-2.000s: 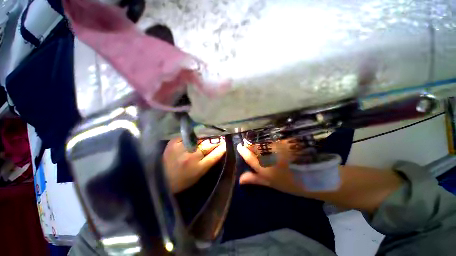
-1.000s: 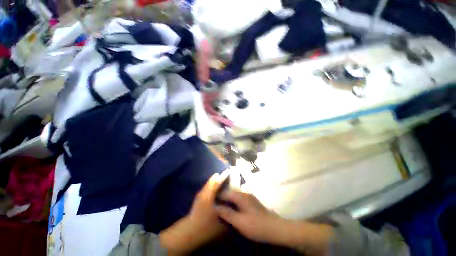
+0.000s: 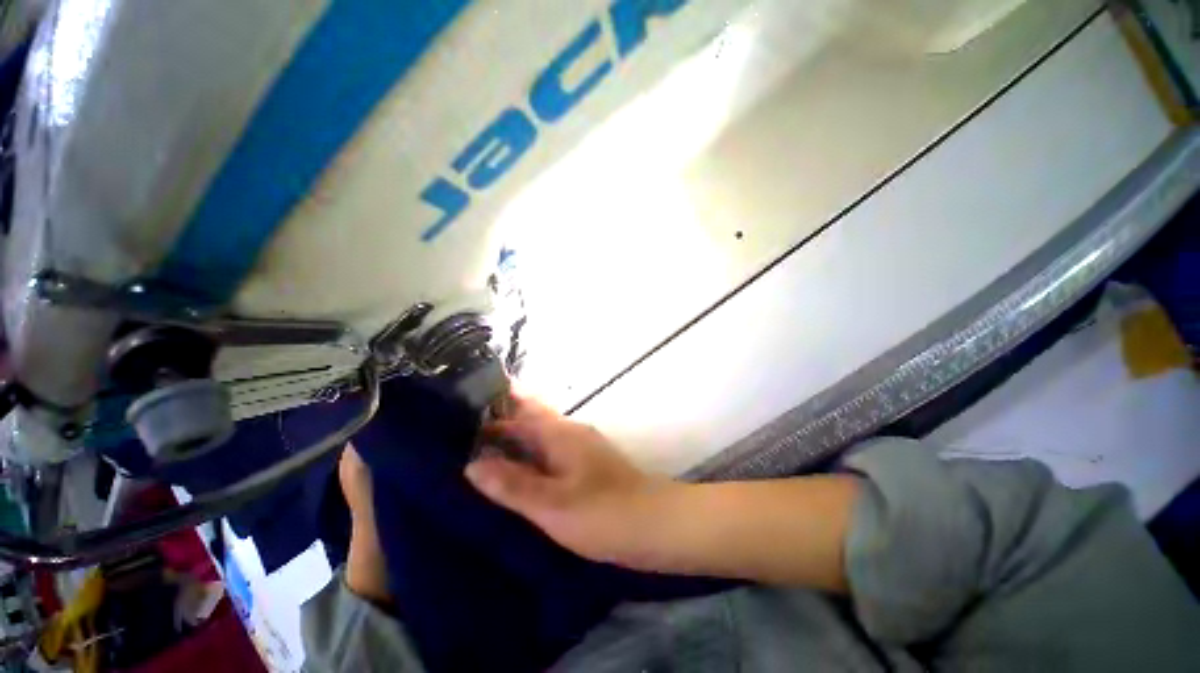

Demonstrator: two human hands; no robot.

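Note:
The navy panel (image 3: 454, 552) hangs from the needle area of the sewing machine (image 3: 355, 171) down over my lap. My right hand (image 3: 566, 473) pinches its edge between thumb and fingers, close beside the small metal parts under the machine head. My left hand (image 3: 359, 513) is mostly hidden behind the navy cloth; only its side and the wrist show, so its fingers cannot be seen. The presser foot and needle are not clearly visible.
The machine bed (image 3: 816, 302) spreads to the right, with a grey ribbed front edge (image 3: 961, 329). A thread tension assembly with a pale round knob (image 3: 182, 418) and a chrome bar are at left. Red cloth (image 3: 211, 647) lies at lower left. White material lies at far right.
The view has moved in close to the machine head. My hands, together in front of the machine a second ago, are now apart, with navy cloth between them.

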